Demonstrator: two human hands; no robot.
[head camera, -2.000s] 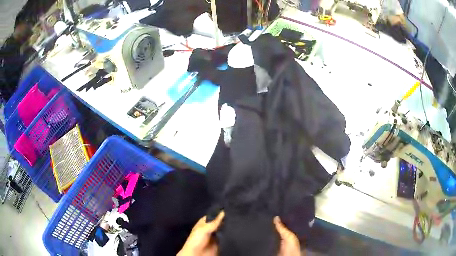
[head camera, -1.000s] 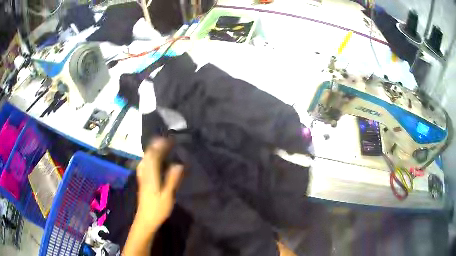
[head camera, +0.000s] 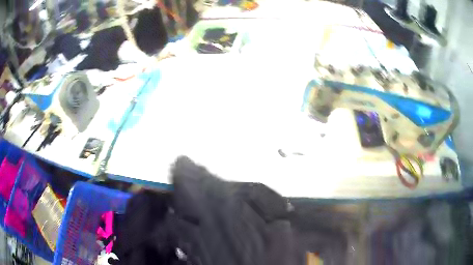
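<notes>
A black garment piece (head camera: 223, 222) lies bunched over the wearer's lap and the front table edge, blurred by motion. One part of it rises just above the edge. My left hand is not visible; the cloth may hide it. A small skin-coloured patch, probably part of my right hand (head camera: 313, 258), shows at the bottom edge right of the cloth. It is too small and cut off to tell its grip. The sewing machine (head camera: 384, 101) stands on the right of the white table (head camera: 228, 119).
Under the machine arm lies a phone (head camera: 369, 128), with red and yellow scissors (head camera: 408, 171) beside it. A second machine (head camera: 78, 101) stands left. A blue basket (head camera: 85, 222) with pink and white pieces is at lower left. A green tray (head camera: 217, 40) lies at the far side.
The black garment has come off the tabletop towards the lap, uncovering the white surface. My left hand has gone out of sight. The camera view has shifted.
</notes>
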